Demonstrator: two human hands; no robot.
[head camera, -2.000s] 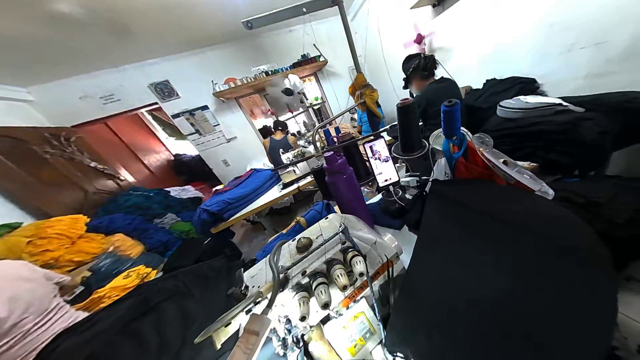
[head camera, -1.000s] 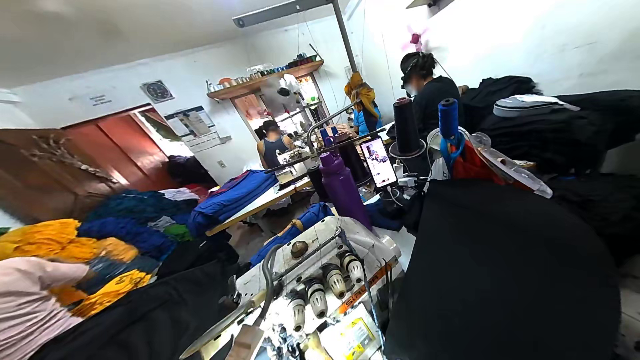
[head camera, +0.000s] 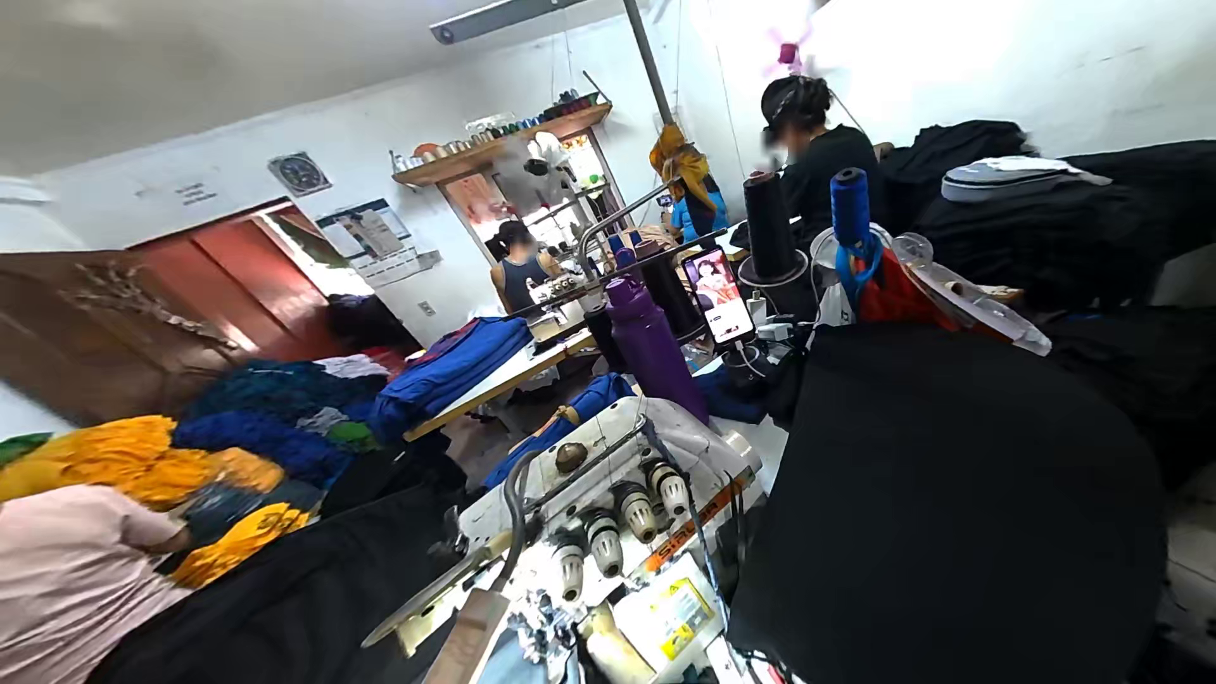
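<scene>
Neither of my hands can be made out. An industrial overlock sewing machine (head camera: 608, 456) stands at the bottom middle, with several tension knobs (head camera: 635, 511) and a dark cable along its top. Black fabric (head camera: 950, 503) spreads over the right side, and more black fabric (head camera: 285, 589) lies to the machine's left. Behind the machine a purple bottle (head camera: 651, 347) stands beside a phone (head camera: 719, 296) with its screen lit. Black thread (head camera: 769, 226) and blue thread (head camera: 850, 204) are on cones behind the black fabric. A pale, rounded shape at the machine's lower front is unclear.
A pink-shirted person (head camera: 76, 570) is at the left edge, near piles of yellow and blue cloth (head camera: 275, 442). Folded blue garments (head camera: 451, 366) lie on a table. Two people (head camera: 521, 271) (head camera: 822, 161) sit farther back. Dark cloth (head camera: 1064, 228) is heaped at the right.
The pink-shirted person's arm has shifted at the left. The picture on the phone's screen has changed.
</scene>
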